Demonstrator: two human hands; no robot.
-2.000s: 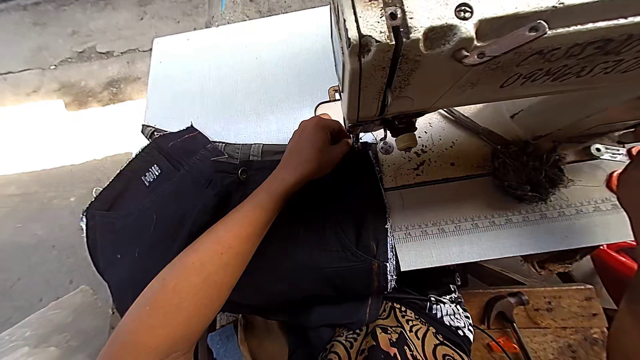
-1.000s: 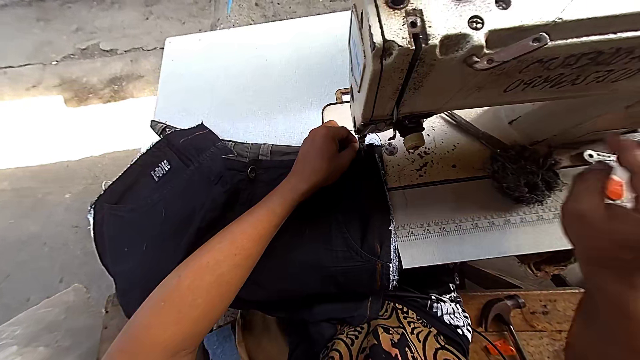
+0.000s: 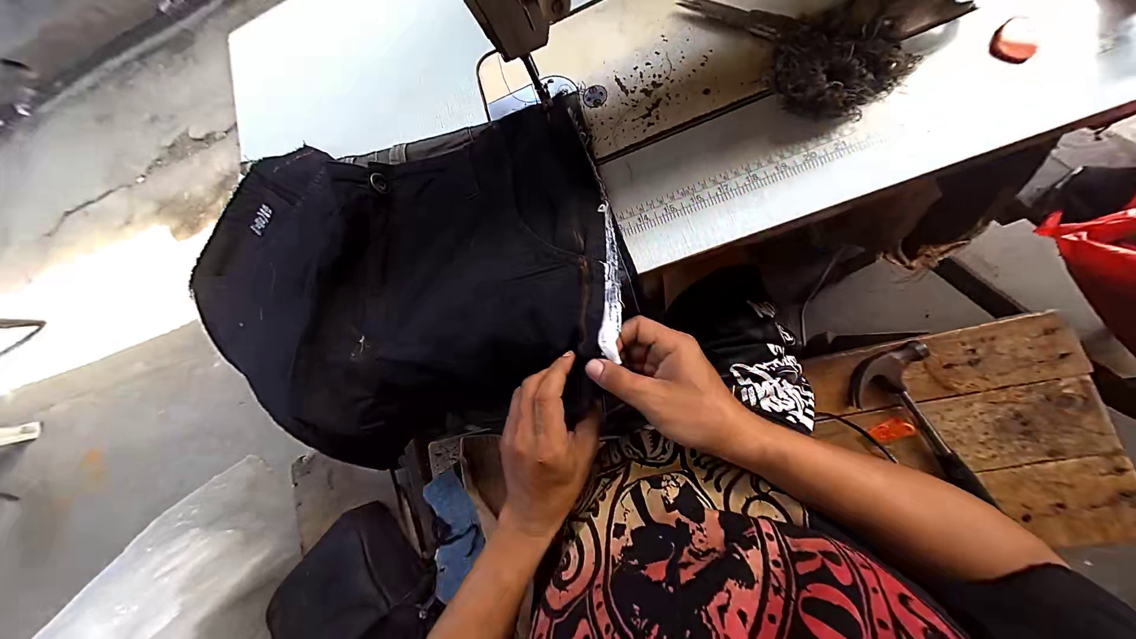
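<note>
Dark denim trousers (image 3: 444, 266) lie over the front of the white sewing table, their upper edge under the needle area of the sewing machine (image 3: 519, 27). A frayed, whitish seam edge (image 3: 611, 293) runs down their right side. My right hand (image 3: 666, 377) pinches the lower end of this edge between thumb and fingers. Close by on the left, my left hand (image 3: 550, 430) holds the dark cloth near the same edge, its fingertips on the fabric and the thumb partly hidden.
On the white table (image 3: 710, 204) are a printed ruler scale, a dark clump of threads (image 3: 830, 71) and an orange-and-white object (image 3: 1013, 42). A claw hammer (image 3: 905, 390) lies on the wooden bench (image 3: 1021, 426) at right. A red bag (image 3: 1105, 257) hangs at the far right.
My left hand has moved from beside the needle down to the lower seam edge. My right hand has come from the far right to the cloth; the orange-and-white object now lies on the table. The view has shifted.
</note>
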